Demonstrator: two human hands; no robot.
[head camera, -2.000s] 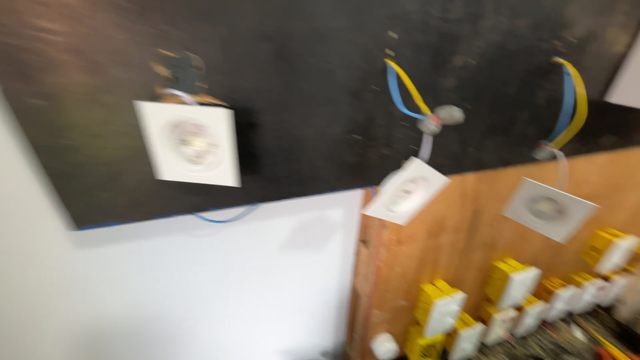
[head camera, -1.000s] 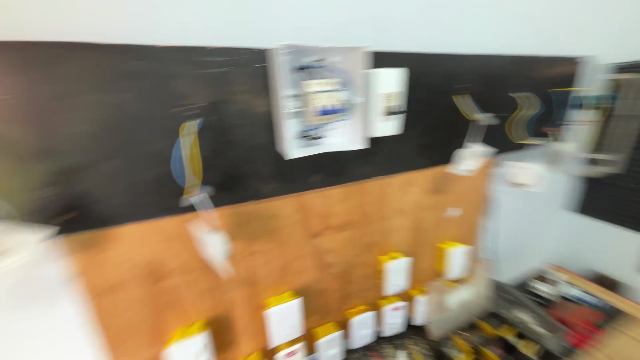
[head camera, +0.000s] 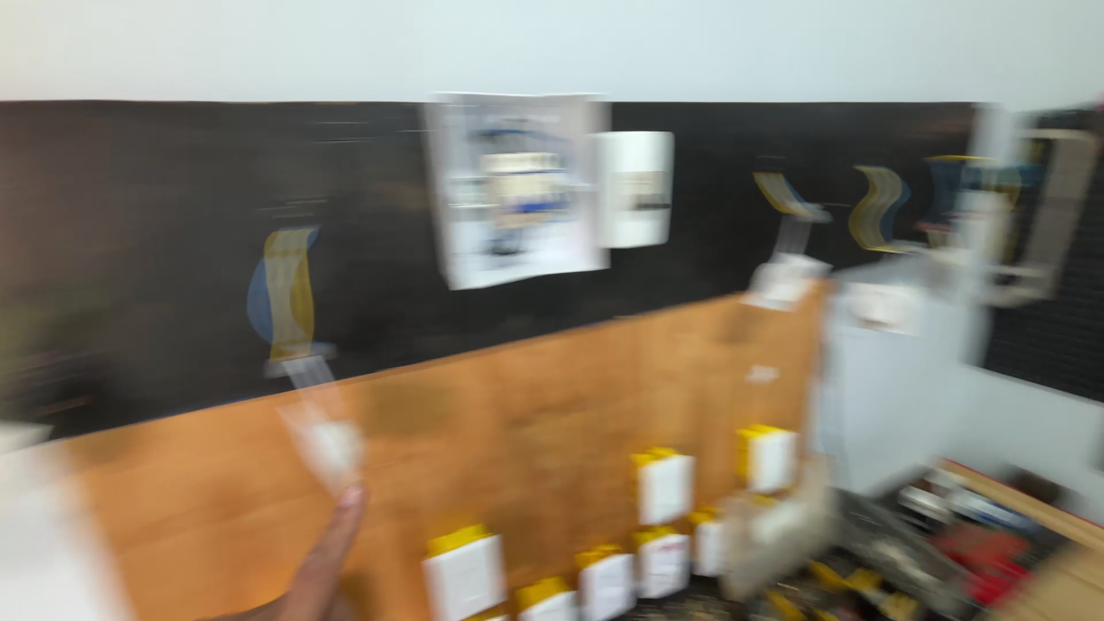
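One of my hands (head camera: 323, 556), apparently the left, reaches in at the lower left with a finger extended upward. Its fingertip is at the lower end of a blurred white square light fitting (head camera: 328, 444); whether they touch I cannot tell. The fitting hangs from blue and yellow wires (head camera: 289, 293) on the black board (head camera: 172, 190). An open white electrical enclosure (head camera: 522, 190) with parts and wiring inside is mounted farther right, beside a smaller white box (head camera: 636, 190). My right hand is out of view.
Several white switch or socket plates on yellow boxes (head camera: 464, 573) line the wooden panel (head camera: 517, 414). More white fittings (head camera: 785, 280) hang from wires at the right. Red and dark items (head camera: 983, 552) lie at the lower right, near a wooden edge (head camera: 1026, 504).
A hand with an extended finger has come into view at the lower left, beneath a hanging fitting. The view has swung strongly to the right since the earliest frame.
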